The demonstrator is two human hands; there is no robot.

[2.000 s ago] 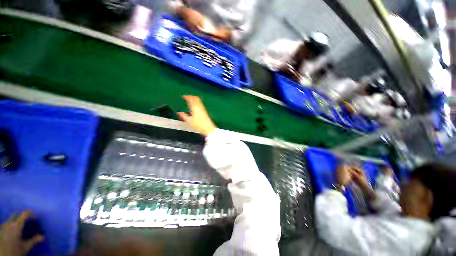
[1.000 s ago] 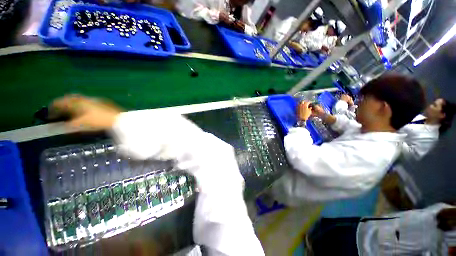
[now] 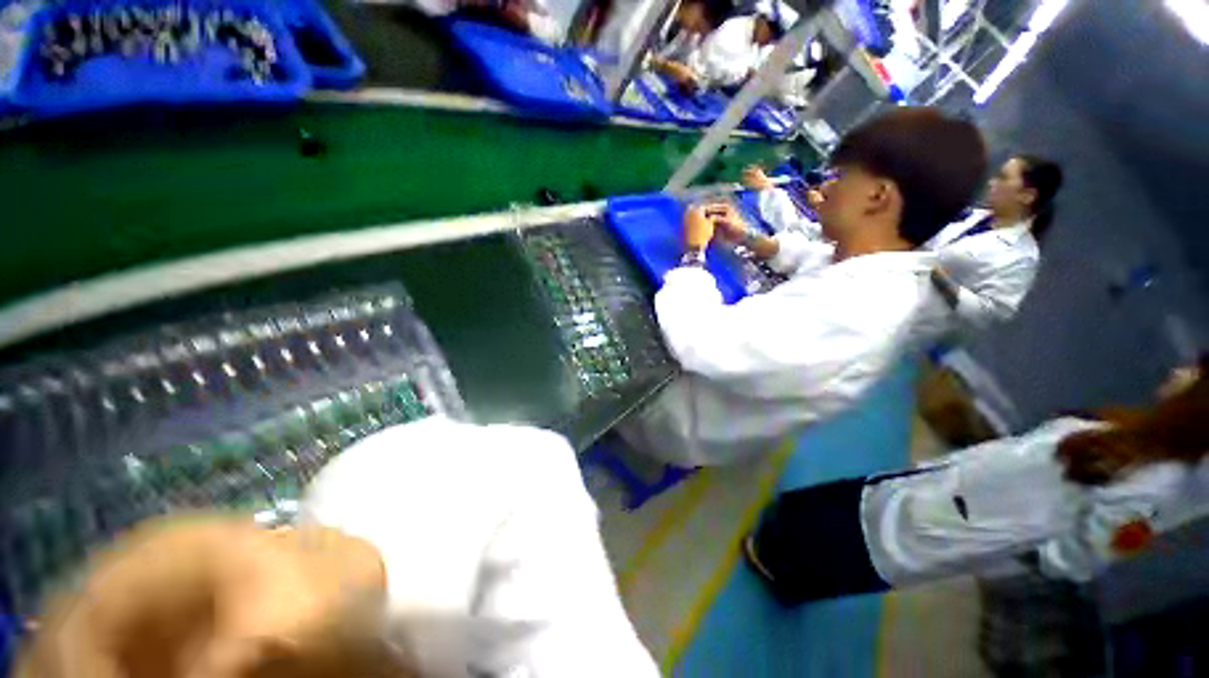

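My right hand is large and blurred at the bottom left, at the end of a white sleeve. Its fingers do not show clearly, and I cannot tell whether it holds anything. My left hand is not in view. Behind my right hand, a clear blister tray lies on the dark green bench, cut off by the left edge. Green circuit boards fill its nearer slots. My hand and sleeve hide part of the tray.
The green belt runs beyond the tray, with small black pieces on it. Blue bins stand across it. A second board tray lies ahead to the right. A seated neighbour works beside a blue bin; another person is bent at the lower right.
The view has swung to the right. My right hand has come back from the belt towards me, over the near side of the tray. My own blue bin has nearly left the picture.
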